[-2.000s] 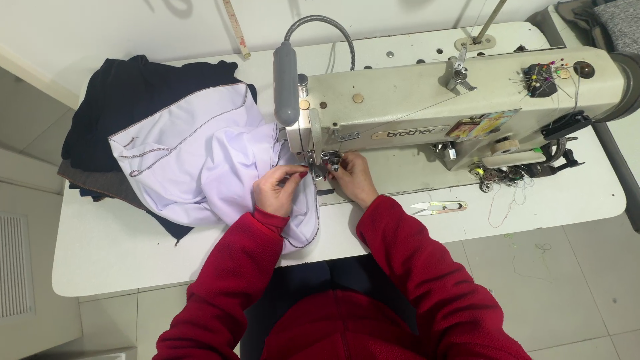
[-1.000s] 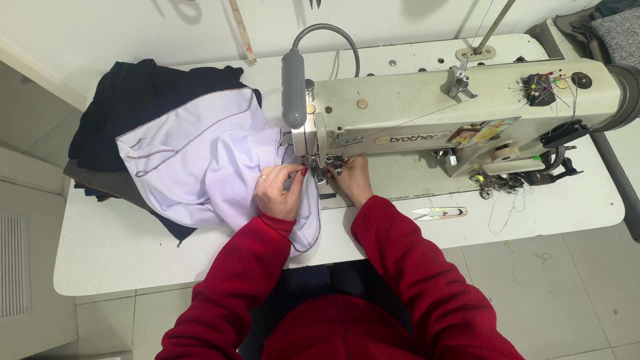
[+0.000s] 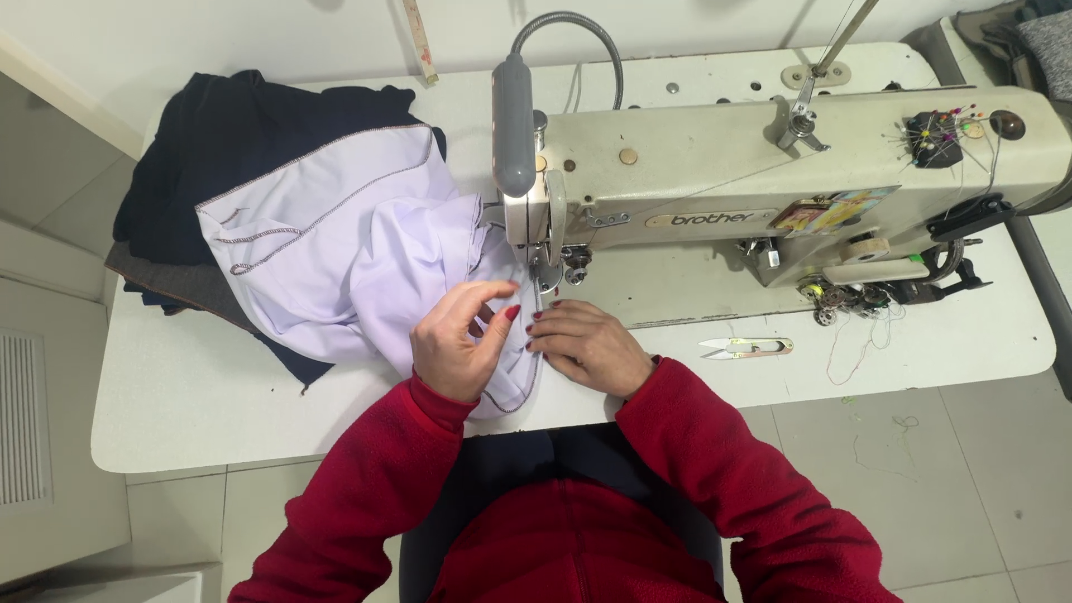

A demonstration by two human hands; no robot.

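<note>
A Brother sewing machine (image 3: 712, 201) stands on a white table, its needle area just beyond my hands. White fabric (image 3: 402, 251) with dark overlocked edges spreads left of the needle and runs under the presser foot area. Over the fabric, my left hand (image 3: 461, 343) is raised with thumb and forefinger curled towards each other and a gap between the tips; whether it holds a thread cannot be seen. My right hand (image 3: 586, 345) lies palm down, its fingertips on the fabric's right edge near the table front.
Dark folded garments (image 3: 268, 151) are heaped under the white fabric. Thread snips (image 3: 745, 347) lie right of my right hand. A grey lamp (image 3: 512, 126) hangs by the machine head. A pincushion (image 3: 934, 141), bobbins (image 3: 825, 306) and loose threads are at the right.
Both hands have come away from the needle area towards the table's front edge. My right hand now lies flat on the fabric's edge; my left thumb and forefinger have parted.
</note>
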